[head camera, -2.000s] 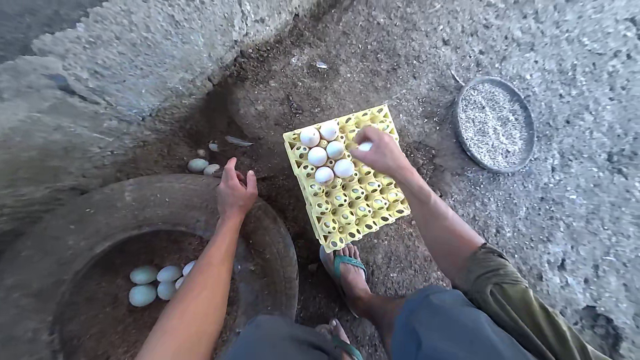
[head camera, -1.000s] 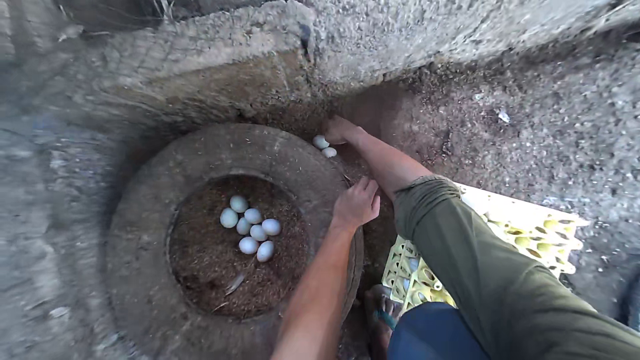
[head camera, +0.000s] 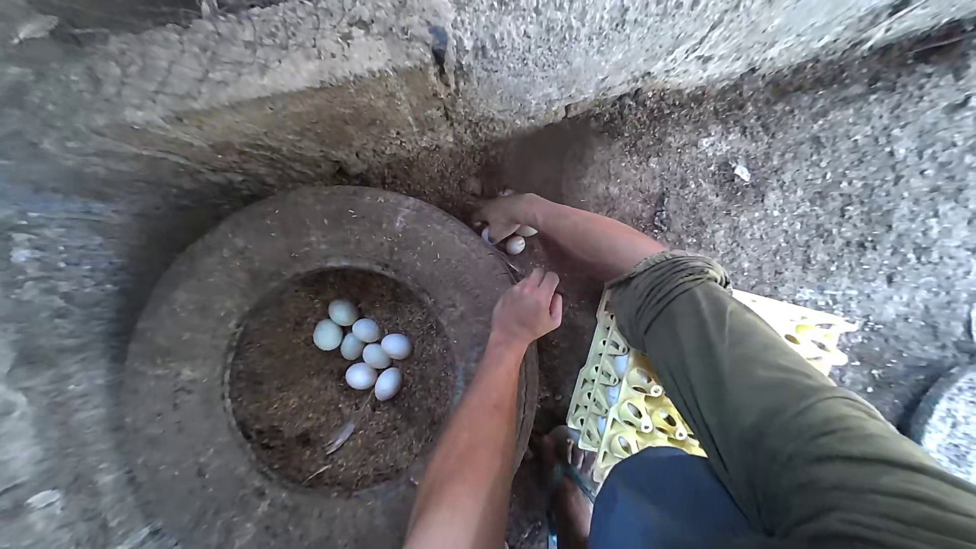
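Observation:
My right hand (head camera: 506, 213) reaches down to a few eggs (head camera: 515, 245) on the dirt between the tire and the wall; its fingertips are partly hidden among them, so a firm hold cannot be told. Curled over the tire's right edge, my left hand (head camera: 528, 306) shows no egg. Several pale eggs (head camera: 366, 330) lie clustered on the soil inside the old tire (head camera: 183, 343). A yellow egg tray (head camera: 640, 412), partly covered by my right sleeve, holds some eggs on its left side.
A rough concrete wall (head camera: 526, 69) runs behind the tire. A feather (head camera: 341, 438) lies inside the tire. The rim of a round pan (head camera: 926, 396) shows at the right edge. My sandalled foot (head camera: 568, 473) is beside the tray.
The view has swung left toward the tire. My right hand has left the tray, where it was two seconds ago, for the eggs near the wall.

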